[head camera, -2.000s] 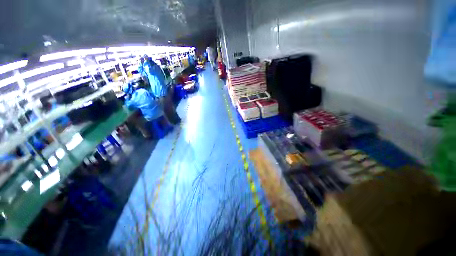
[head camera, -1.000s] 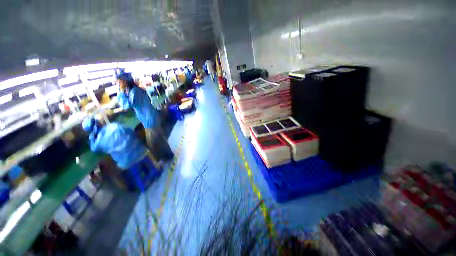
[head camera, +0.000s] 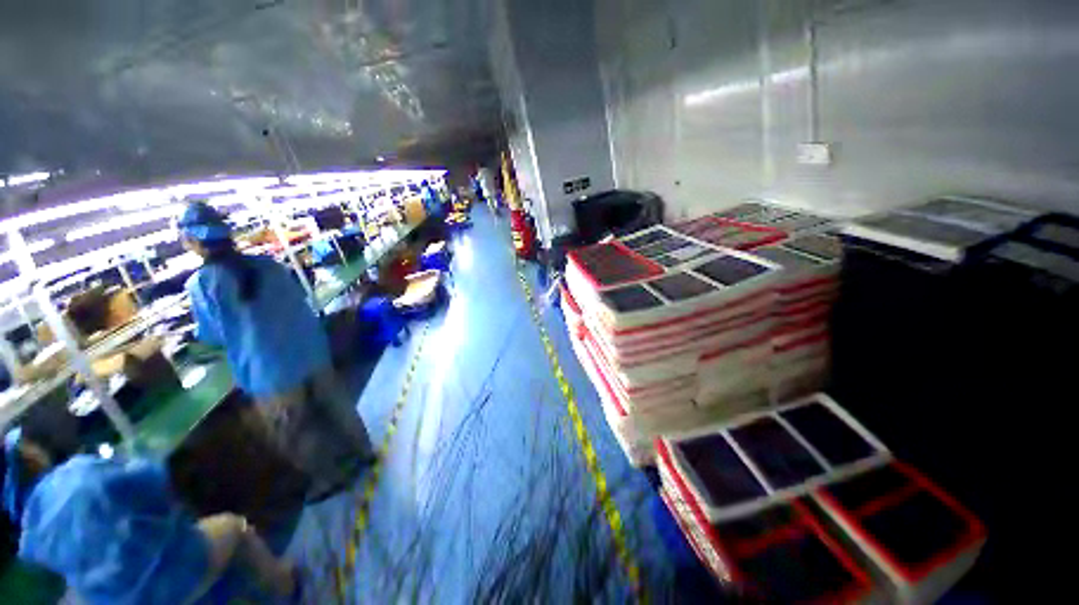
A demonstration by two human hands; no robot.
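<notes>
Neither of my hands is in view. Nearest in front of me on the right are stacked trays (head camera: 710, 355), white with red edges and dark rectangular compartments on top. A lower pile of the same trays (head camera: 775, 455) stands in front of them, cut off by the bottom edge. A tall black stack (head camera: 947, 355) with pale-framed trays on top stands at the far right, against the wall. Dark, hair-like streaks cover the lower middle of the picture.
A blue floor aisle (head camera: 462, 390) runs ahead between yellow lines. On the left, a person in blue (head camera: 266, 325) stands at the green-topped bench (head camera: 178, 408); another person's blue cap (head camera: 107, 520) is at the bottom left. A red cylinder (head camera: 522, 231) stands far ahead by the column.
The view has moved forward along the aisle. The red-edged trays and black stack are now nearer and larger, as are the two people. The brown carton and floor trays have left view.
</notes>
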